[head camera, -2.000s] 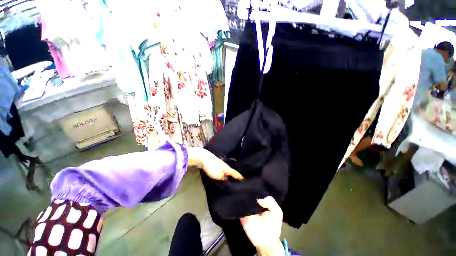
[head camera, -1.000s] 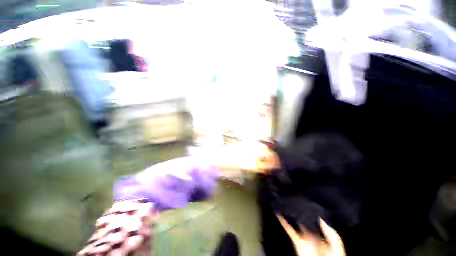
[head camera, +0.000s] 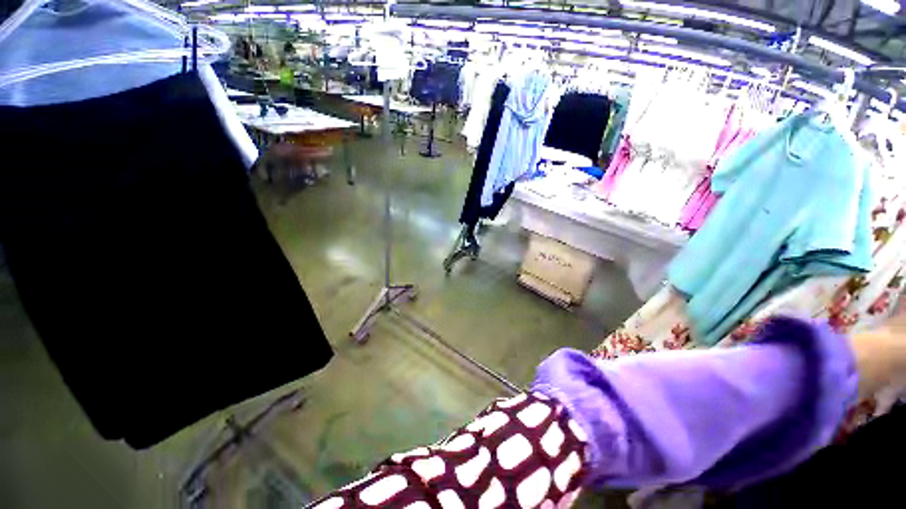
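Note:
My left arm, in a purple sleeve cover (head camera: 695, 403), reaches to the right edge. Only bare skin near the wrist (head camera: 882, 360) shows there, and the hand is cut off by the edge. Black cloth (head camera: 844, 472) fills the lower right corner, under the arm; whether my hand holds it cannot be seen. My right hand is out of the picture. A black garment (head camera: 149, 258) hangs at the left from white plastic hangers (head camera: 109, 65).
Teal tops (head camera: 780, 219) and floral dresses (head camera: 636, 333) hang at the right. A wheeled metal stand (head camera: 385, 298) has a base bar along the green floor. Behind are a white table (head camera: 606, 214), a cardboard box (head camera: 556, 268), a rack of pale blue clothes (head camera: 517, 139) and distant worktables.
The view has swung left. The bunched black garment, both hands and the person at the right have left the picture. The left arm now points to the right edge.

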